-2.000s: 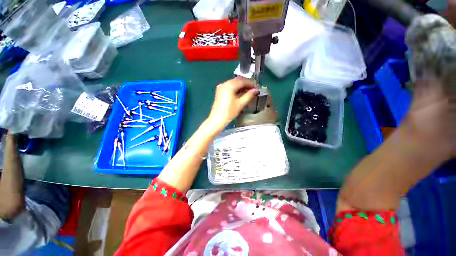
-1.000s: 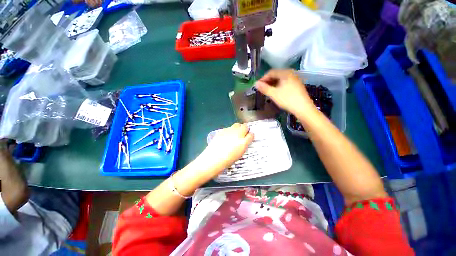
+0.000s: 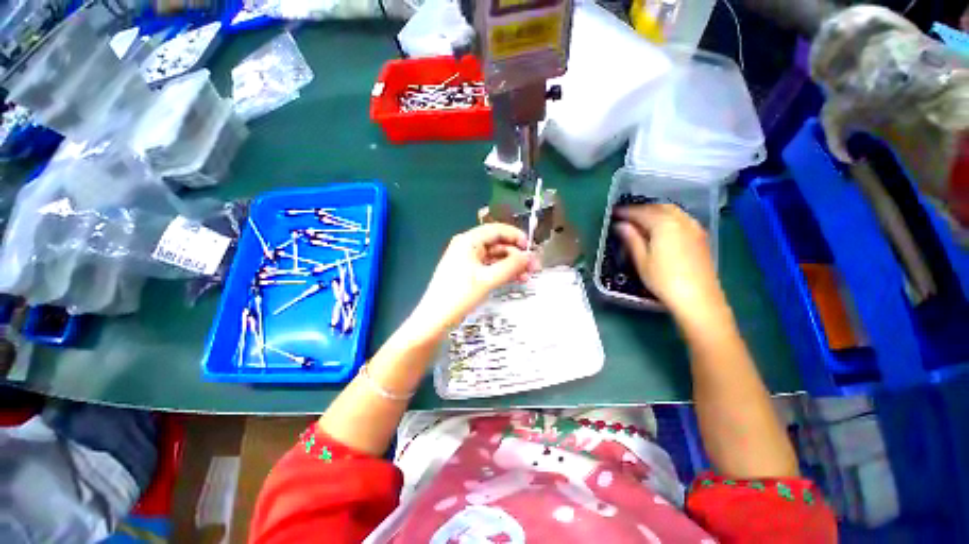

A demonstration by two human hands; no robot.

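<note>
My left hand (image 3: 483, 266) holds a thin pin (image 3: 534, 213) upright in front of the hand press (image 3: 525, 53), over the near edge of its fixture block (image 3: 555, 225). My right hand (image 3: 664, 250) is in the clear box of black rings (image 3: 622, 274); its fingertips are down among the rings, and I cannot tell whether they hold one. The shallow clear box of pins (image 3: 521, 338) lies nearest my body. The blue tray (image 3: 308, 356) at the left holds scattered pins with dark ends.
A red bin (image 3: 430, 128) of small silvery parts stands behind, left of the press. Clear boxes and lids (image 3: 696, 117) are stacked behind right. Plastic bags (image 3: 90, 213) lie far left. The cloth-wrapped lever (image 3: 893, 90) is upper right, above blue bins (image 3: 818, 308). A person's clothing shows lower left.
My left hand has risen from the pin box with a pin. My right hand has moved from the fixture into the ring box. One more pin lies at the tray's near end.
</note>
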